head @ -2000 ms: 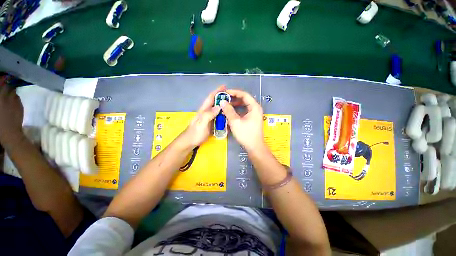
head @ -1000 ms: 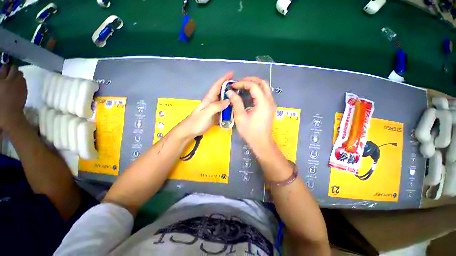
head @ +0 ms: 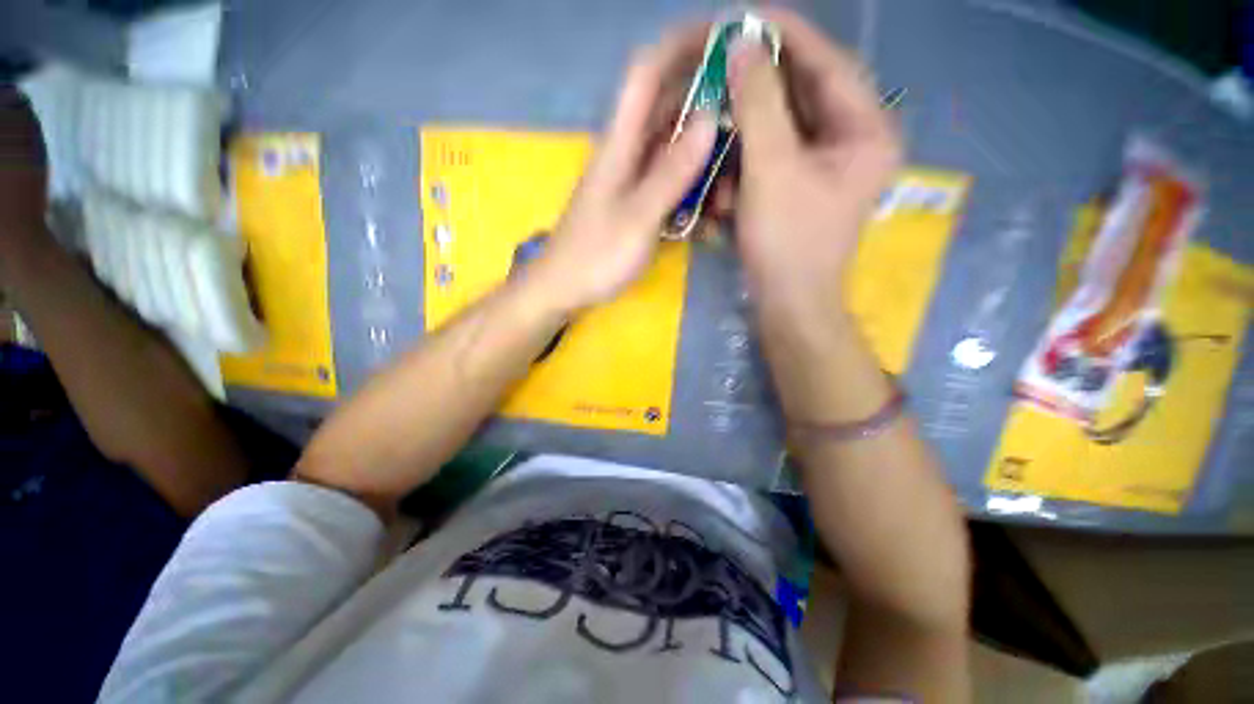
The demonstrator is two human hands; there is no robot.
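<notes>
A white housing shell (head: 685, 220) is held between both hands near the top of the picture. It is tilted, with its upper end to the right. A green circuit board (head: 712, 80) shows at its upper end, and part of a dark blue battery (head: 699, 183) shows lower down. My left hand (head: 626, 193) grips it from the left, thumb along its side. My right hand (head: 818, 151) holds the upper end, thumb on the board's end. Fingers hide parts of the shell. The view is blurred.
Stacked white shells (head: 145, 145) stand at the left, beside another person's arm (head: 96, 330). Grey-and-yellow printed cardboard (head: 550, 378) covers the bench. A red-and-white snack packet (head: 1121, 282) lies on it at the right. A dark object shows at the top right corner.
The view has shifted towards the wearer, and the green belt's parts have left it. The held housing now appears higher, further right and more tilted. Both hands still hold it.
</notes>
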